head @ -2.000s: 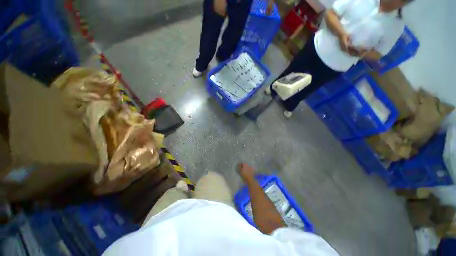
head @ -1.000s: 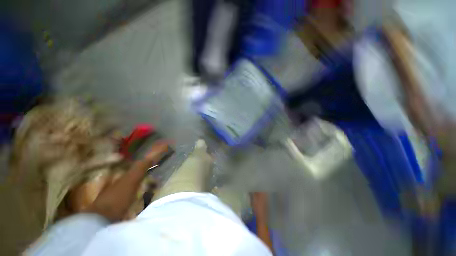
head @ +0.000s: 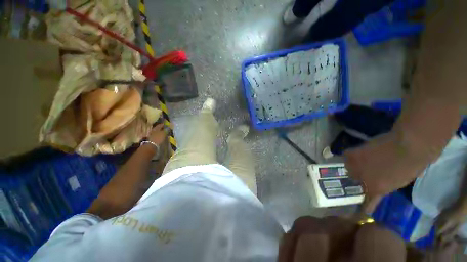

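Observation:
A blue crate [head: 249, 97] filled with rows of punched silver-grey metal plates [head: 294, 82] sits in front of me. A dark post runs from beside it to a cream scale indicator [head: 335, 185] with a red-lit display and a keypad. My left hand [head: 157, 135] hangs beside the crumpled brown paper, with a bracelet at the wrist, and appears empty. A large blurred forearm [head: 409, 128] crosses the right side, and a dark fist [head: 340, 243] with a gold ring shows very close at the bottom. I cannot tell whether either is mine.
Crumpled brown paper [head: 110, 112] and a cardboard box lie at the left. A black dustpan [head: 178, 83] and a red-handled broom [head: 110, 33] lie by yellow-black floor tape. Blue crates stand at the lower left and right. People's dark-clothed legs show at the top and right.
The view has turned and moved closer to the filled crate and indicator. The second crate, seen beside me earlier, is out of view. A large arm and fist now show close on the right.

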